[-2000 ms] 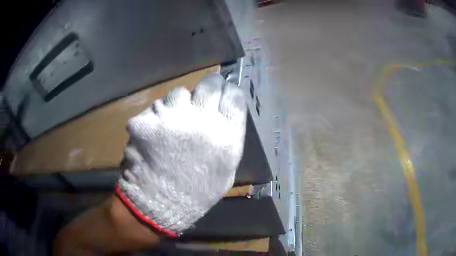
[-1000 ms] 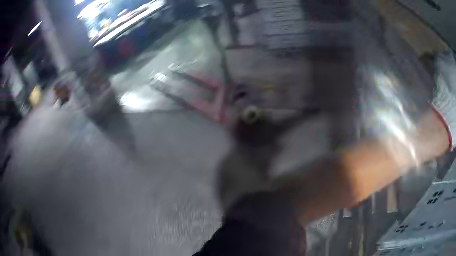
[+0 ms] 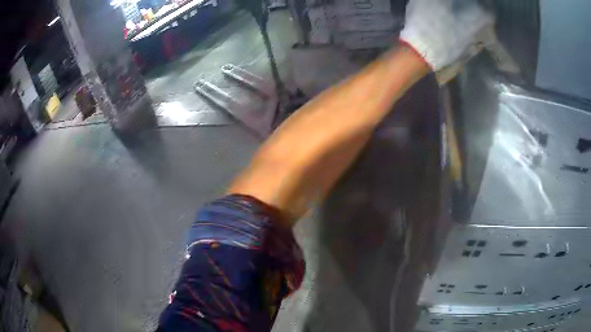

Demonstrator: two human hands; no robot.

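My left hand [image 3: 447, 32], in a white knit glove with a red cuff, is at the top right, cut off a little by the upper edge. My bare forearm crosses the middle from a dark patterned sleeve. The fingers are closed at the edge of a brown cardboard piece [image 3: 500, 57]; the fingertips are blurred. Grey perforated sheet-metal panels [image 3: 525, 271] with black holes and slots lie stacked at the lower right. My right hand is not in view.
A pallet truck [image 3: 256, 113] stands on the grey floor behind my forearm. A pillar [image 3: 107, 65] stands at the upper left. Shiny clear film [image 3: 518, 155] lies over the stack at right. A pale stack [image 3: 363, 26] stands at the back.
The view has swung left from the stack with the yellow floor line to the pillar and pallet truck. My left hand, at the right edge one second ago, now shows at the top right.
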